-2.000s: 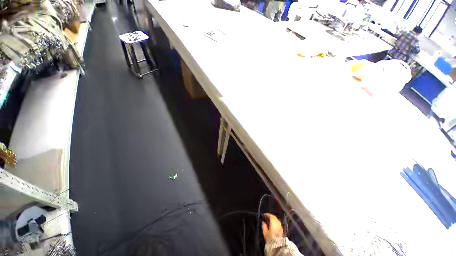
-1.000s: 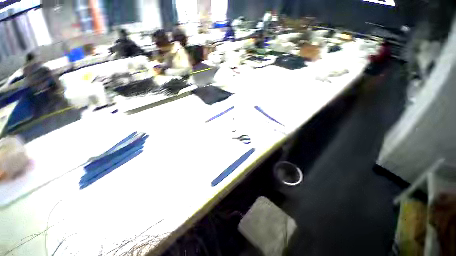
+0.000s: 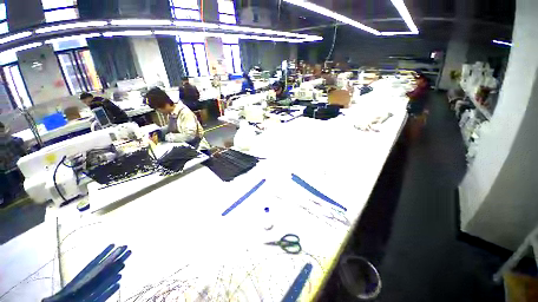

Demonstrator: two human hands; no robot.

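Neither of my hands is in the picture. A bundle of navy strap pieces (image 3: 97,277) lies on the white table at the lower left. Thread scissors (image 3: 289,243) with dark green loop handles lie on the table, blades pointing left. One strap piece (image 3: 298,283) is cut off by the bottom edge near the table's edge. Two more blue strips lie farther up, one at the left (image 3: 243,197) and one at the right (image 3: 318,191). A small white thread cone (image 3: 268,218) with a dark top stands between them. Loose threads (image 3: 194,286) tangle along the bottom.
The long white table (image 3: 348,141) runs away to the back. Black strips (image 3: 230,163) lie by a sewing machine (image 3: 53,171), where a person (image 3: 177,121) sits. A round bin (image 3: 361,277) stands on the dark floor at the right. Another person (image 3: 419,94) stands at the far end.
The view has swung round from the aisle and stool to the far end of the table and risen to show ceiling lights. The hand seen two seconds ago is out of the picture.
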